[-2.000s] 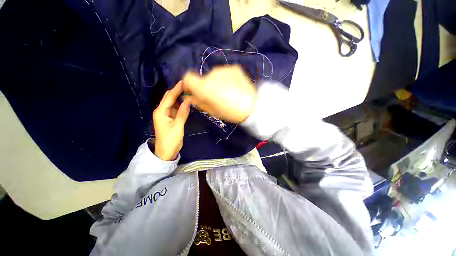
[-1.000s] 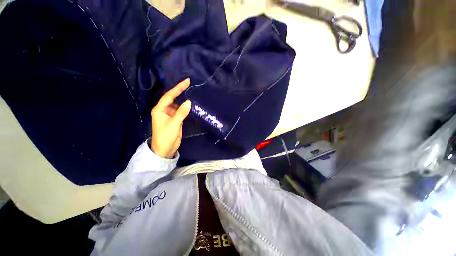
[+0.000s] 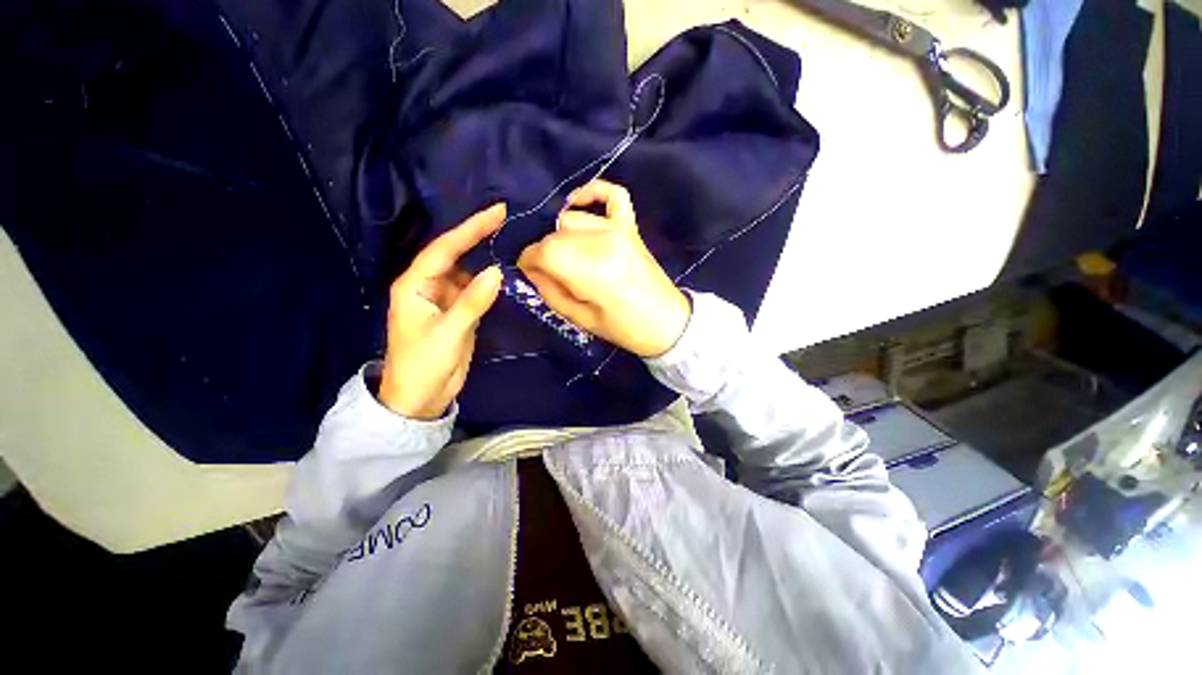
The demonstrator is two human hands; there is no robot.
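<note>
The dark navy garment (image 3: 171,277) lies spread over the table, with dashed white basting lines. The brand label (image 3: 551,314), a small dark strip with white lettering, lies on it, partly under my right hand. My left hand (image 3: 435,317) rests at the label's upper left end, thumb and forefinger spread on the cloth. My right hand (image 3: 604,270) is over the label, its fingers closed together by its upper end. A needle is too small to make out. Pale sewing thread (image 3: 570,179) runs from near my left fingertips up to a loop above my right hand.
Shears (image 3: 943,66) with black handles lie at the upper right of the cream table (image 3: 910,224). A light blue cloth (image 3: 1048,79) and dark cloth pieces (image 3: 1101,145) lie at the right edge. Boxes (image 3: 956,488) and clutter stand below the table at the right.
My right hand swung out to the right with the thread pulled along, and is now back at the label. The thread has gone slack and looped. My left hand stays beside the label.
</note>
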